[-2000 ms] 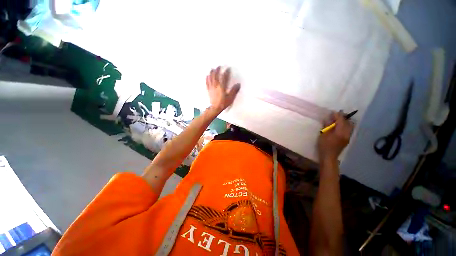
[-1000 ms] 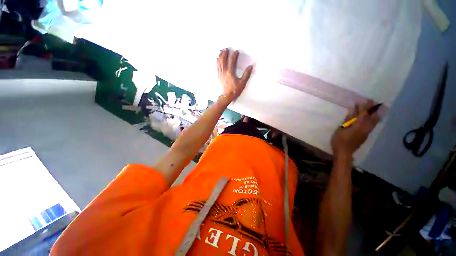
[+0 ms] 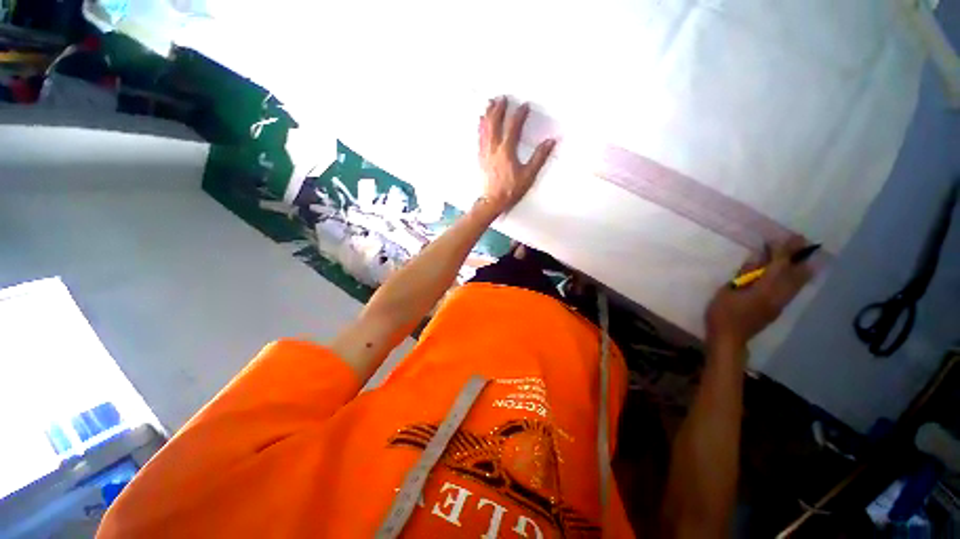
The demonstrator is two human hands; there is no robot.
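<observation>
A large white sheet (image 3: 674,84) covers the table; its left part is washed out by glare. A clear, pinkish ruler (image 3: 695,200) lies flat and slanted on it. My left hand (image 3: 512,158) lies with spread fingers on the ruler's left end, where glare hides much of the ruler. My right hand (image 3: 760,292) is at the ruler's right end and holds a yellow pen (image 3: 748,277) with a black tip pointing right. Its fingertips touch the ruler's end. Whether the pen tip touches the sheet cannot be told.
Black shears (image 3: 907,295) lie at the table's right side. A cream strip (image 3: 935,44) is at the top right. White scraps (image 3: 363,237) lie on green material (image 3: 237,174) below the table edge. Light-blue cloth (image 3: 142,16) is at the top left. A tape measure (image 3: 434,453) hangs over my orange shirt.
The view has shifted, so the sheet's right edge and the shears sit further right than two seconds ago. Both hands remain at the ruler, with the pen still in my right hand.
</observation>
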